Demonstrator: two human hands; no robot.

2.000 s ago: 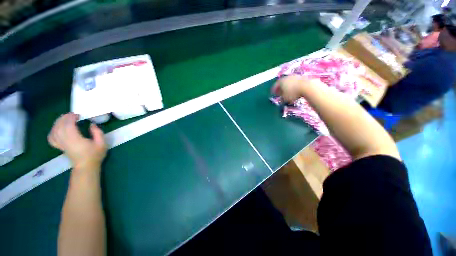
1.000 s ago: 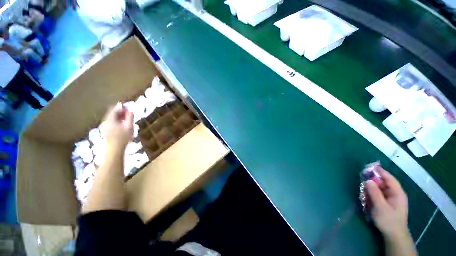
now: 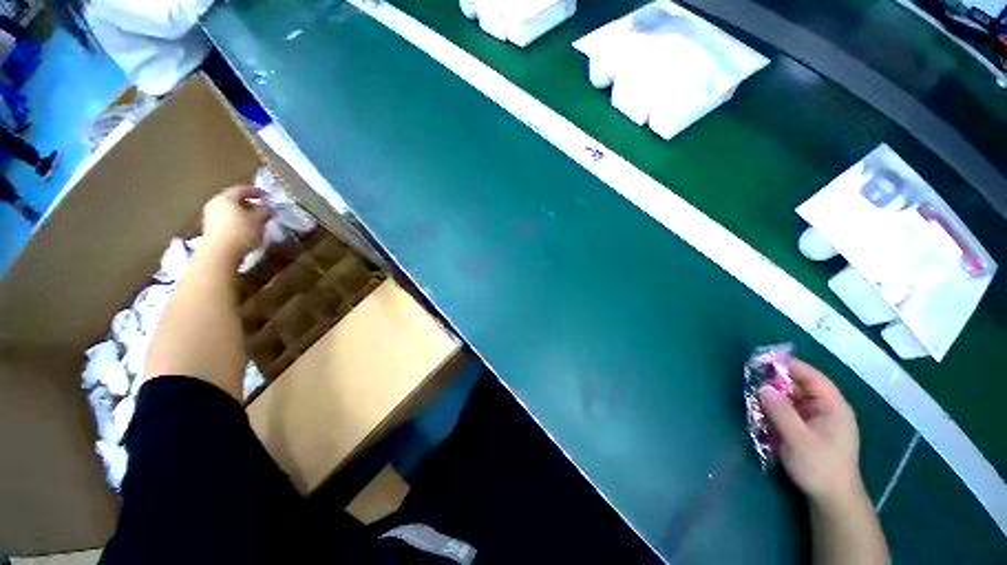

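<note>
My right hand [image 3: 815,425] holds a bagged pink part [image 3: 765,392] between thumb and fingers above the green bench top, near the white rail. My left hand [image 3: 234,221] is inside the large carton [image 3: 351,381], its fingers at a wrapped white part [image 3: 285,221] near the far corner. The fingers look closed on the wrap. More wrapped parts [image 3: 116,370] fill the carton's left side, and empty cells of the cardboard dividers [image 3: 298,304] show at its right side.
On the conveyor belt [image 3: 773,144] beyond the white rail [image 3: 663,204] lie several blister trays; the nearest tray [image 3: 900,259] has a grey part and a pink part in it. A person in white [image 3: 149,42] is beyond the carton.
The view has swung from the pink pile to the carton. Since a second ago, my left hand has moved towards the carton's far corner. My right hand still holds the bagged pink part.
</note>
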